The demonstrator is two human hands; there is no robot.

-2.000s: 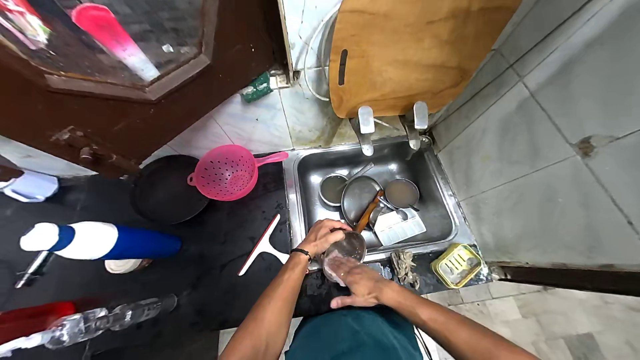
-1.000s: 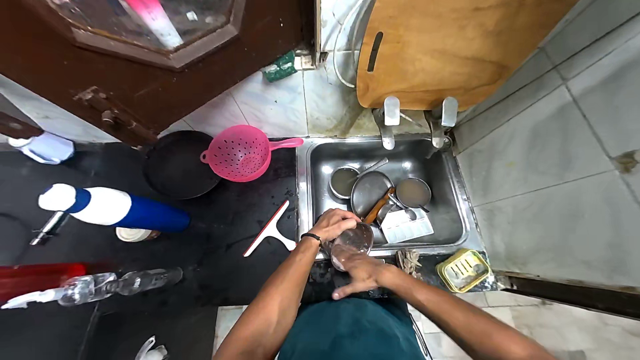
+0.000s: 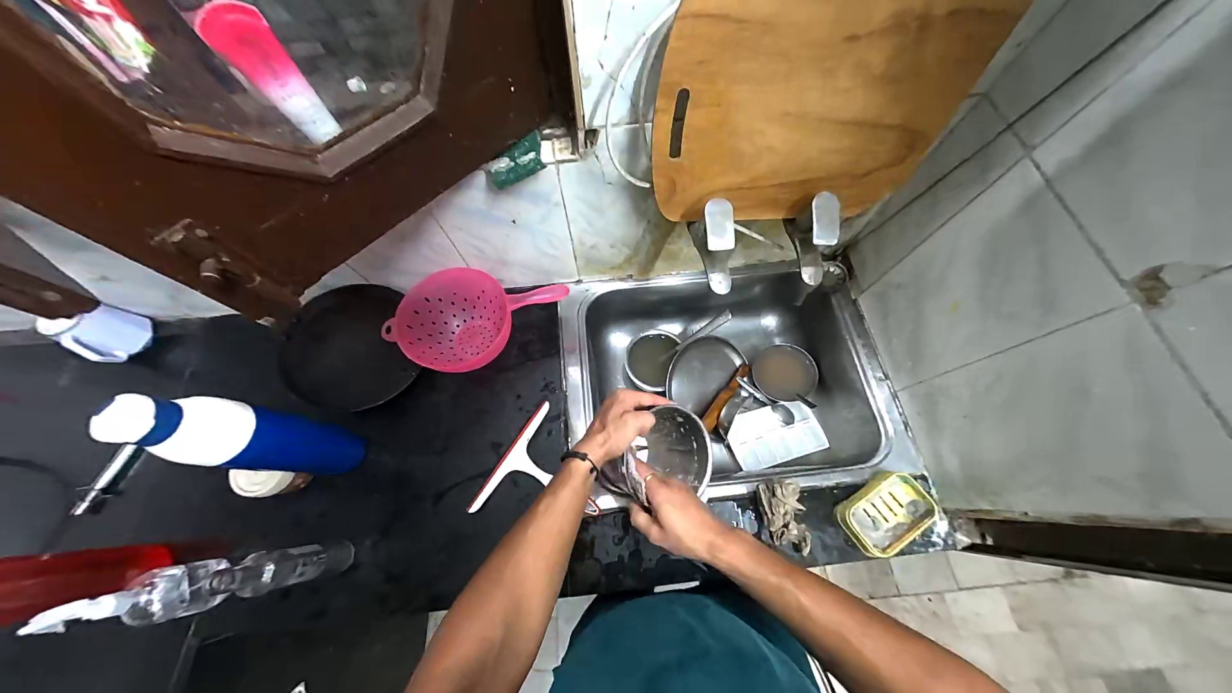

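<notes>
Over the sink's near left edge, my left hand (image 3: 621, 428) grips the rim of a round metal pot (image 3: 680, 448), whose inside faces up and to the right. My right hand (image 3: 671, 512) is at the pot's near left side, with a whitish thing, too blurred to name, between its fingers and the wall. Beyond the pot, the steel sink (image 3: 847, 385) holds a metal pan (image 3: 705, 371) with a wooden-coloured handle across it, a bowl of murky liquid (image 3: 784, 373), a second bowl (image 3: 651, 359), spoons and a white compartmented tray (image 3: 780, 441).
Two taps (image 3: 718, 241) stand behind the sink, below a wooden board (image 3: 799, 106). To the left lie a white squeegee (image 3: 520, 459), a pink colander (image 3: 452, 320), a black pan (image 3: 345, 346) and a blue-and-white bottle (image 3: 260, 435). A crumpled cloth (image 3: 784, 515) and a yellow soap dish (image 3: 885, 515) sit at right.
The pot has turned in my hands, and its open inside shows more. My right hand has moved from over the pot to its near left side.
</notes>
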